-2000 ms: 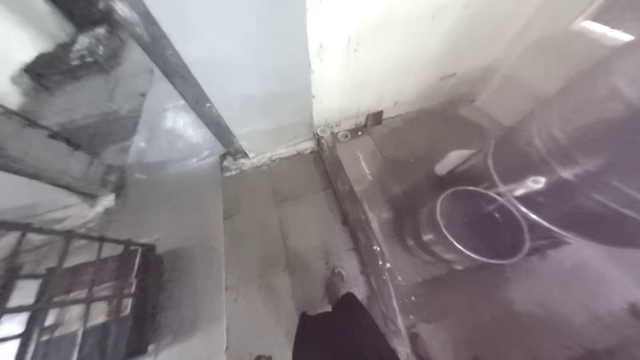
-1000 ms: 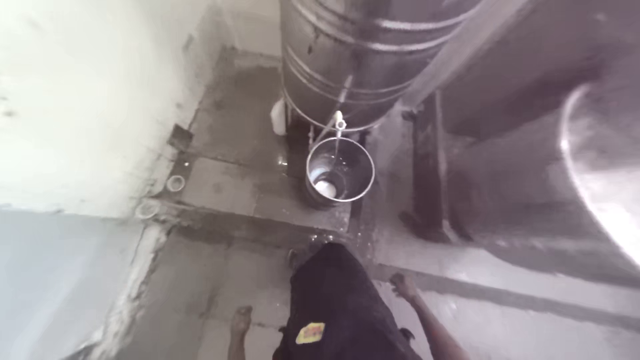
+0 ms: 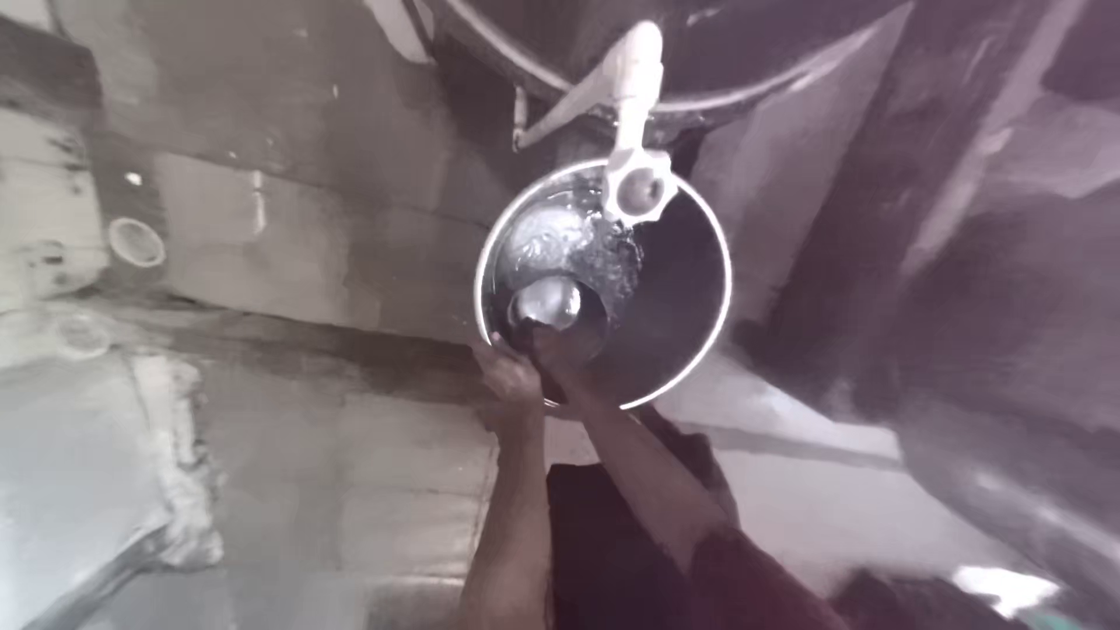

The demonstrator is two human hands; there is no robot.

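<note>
A round metal bucket [image 3: 728,289] with a bright rim stands under a white plastic tap [image 3: 640,185], and water churns inside it. My left hand [image 3: 510,372] is at the near left part of the rim, its fingers over the edge; whether it grips the rim is unclear. Reaching down inside the bucket, my right hand [image 3: 549,346] is at a small round metal vessel [image 3: 547,302] in the water. Its fingers are dark and blurred, so their hold on the vessel cannot be made out.
A large metal drum [image 3: 744,52] stands behind the tap. Another large dark container [image 3: 1032,350] is at the right. A low ledge [image 3: 376,359] crosses the wet floor at the left, near a round pipe opening [image 3: 136,242] by the pale wall.
Both hands were apart near my body one second ago; now the left is at the bucket's rim and the right is inside it. The view has moved much closer to the bucket.
</note>
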